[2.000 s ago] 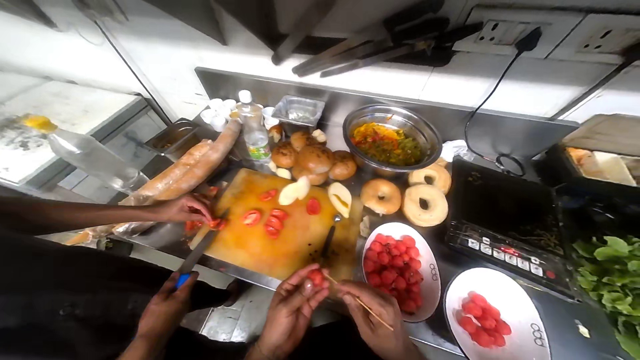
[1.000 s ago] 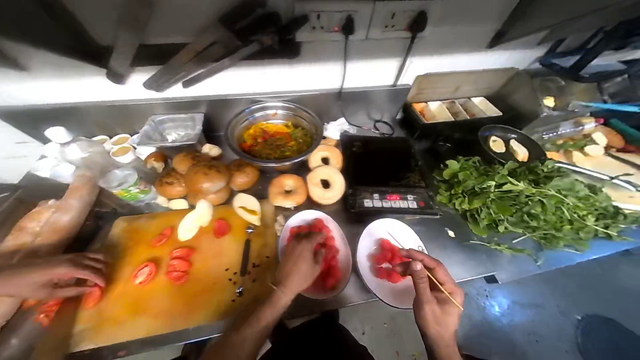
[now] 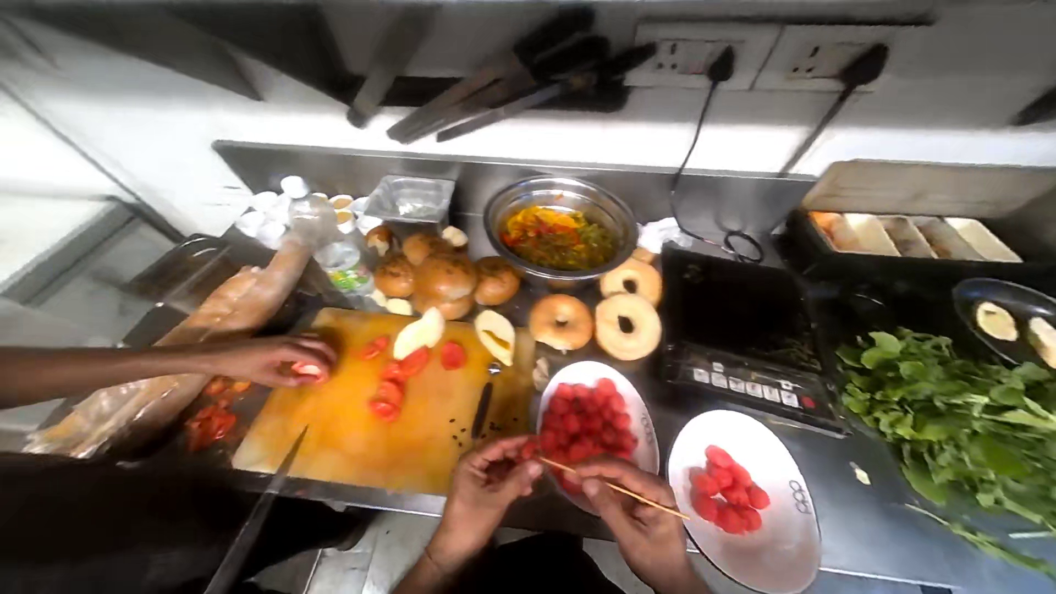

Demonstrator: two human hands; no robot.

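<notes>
Low in the middle of the head view, my left hand (image 3: 491,487) pinches a small red ball (image 3: 529,449) that looks like scooped melon. My right hand (image 3: 631,511) holds a thin wooden skewer (image 3: 648,500), its tip at the ball. Just beyond my hands lies a white oval bowl (image 3: 648,412) full of red balls (image 3: 587,417). A second white bowl (image 3: 775,544), with fewer red balls (image 3: 726,491), stands to the right. Left of the first bowl, a melon baller (image 3: 483,404) rests on the yellow cutting board (image 3: 330,445), with small dark seeds beside it.
At left, a co-worker's hand (image 3: 289,360) holds a tomato piece over the board; a knife (image 3: 260,516) points at its edge. Behind are buns (image 3: 445,280), bagels (image 3: 627,326) and a steel bowl (image 3: 495,210) of cut vegetables. An induction cooker (image 3: 742,322) and leafy greens (image 3: 949,421) lie right.
My left hand has come out of the fuller bowl and now holds a red ball. My right hand, with the skewer, has moved left from the other bowl to meet it.
</notes>
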